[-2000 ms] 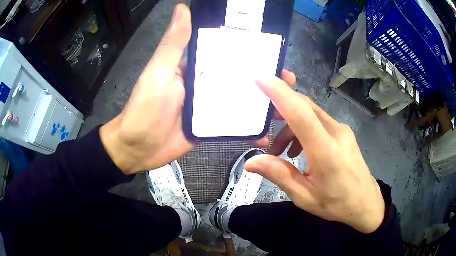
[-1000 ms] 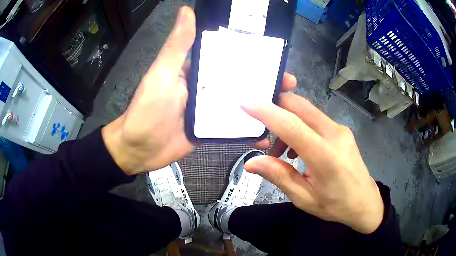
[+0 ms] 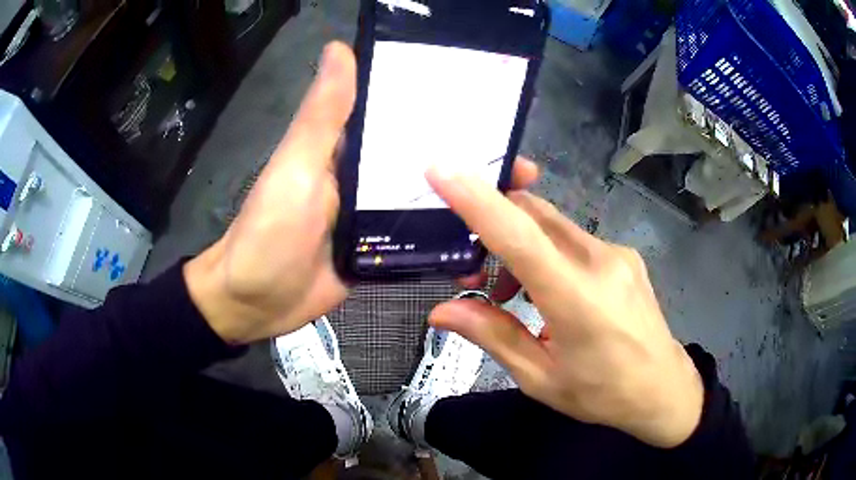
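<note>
A black smartphone [image 3: 441, 122] with a glaring white screen area and dark bands above and below is upright in front of me, tilted slightly. My left hand [image 3: 282, 206] holds it from the left side, thumb along the edge; its fingertips show at the phone's right edge. My right hand [image 3: 582, 309] is over the lower right of the phone, index fingertip at or just above the screen, thumb apart below. It holds nothing. Whether the fingertip touches the glass cannot be told.
White water dispenser [image 3: 70, 220] at left, dark cabinet [image 3: 103, 122] behind it. Blue slotted crate [image 3: 751, 89] on a light stand at upper right. Below the phone are a checked mat [image 3: 375, 347] and my white shoes [image 3: 314, 361] on the grey floor.
The screen picture has changed, with dark bands now above and below the white area. The phone has tilted and shifted slightly left. My right index fingertip has moved left and a little up.
</note>
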